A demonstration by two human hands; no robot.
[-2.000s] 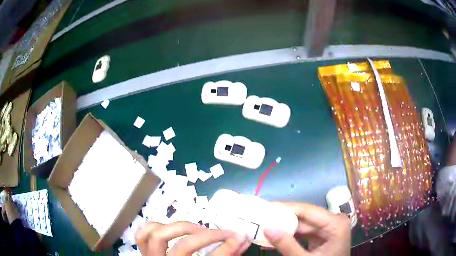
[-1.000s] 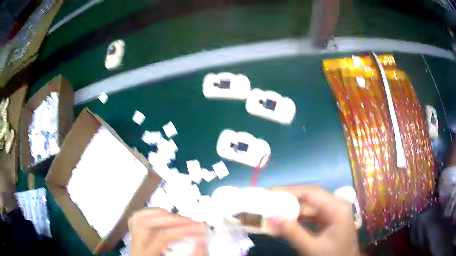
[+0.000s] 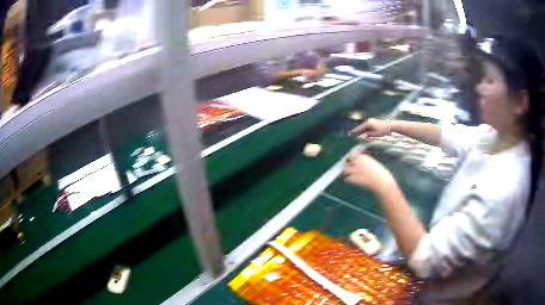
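Neither of my hands is in the picture. Nearest in front of me, at the bottom edge, lies the shiny orange sheet of wired components, cut off by the edge. A long white strip lies across it. A cream-white housing with a dark mark sits just beyond the sheet. Another housing lies on the green belt at the lower left. A further pale housing lies farther along the belt. The view is blurred.
A grey upright stands left of centre, joined to a curved pale rail. A person in a white top sits at the right, both hands raised over the bench edge. More workers' arms and a white sheet show across the belt.
The view has swung up and to the right. My hands, the held housing, the cartons and the white pads have left the picture. The neighbouring worker and far line have come into view.
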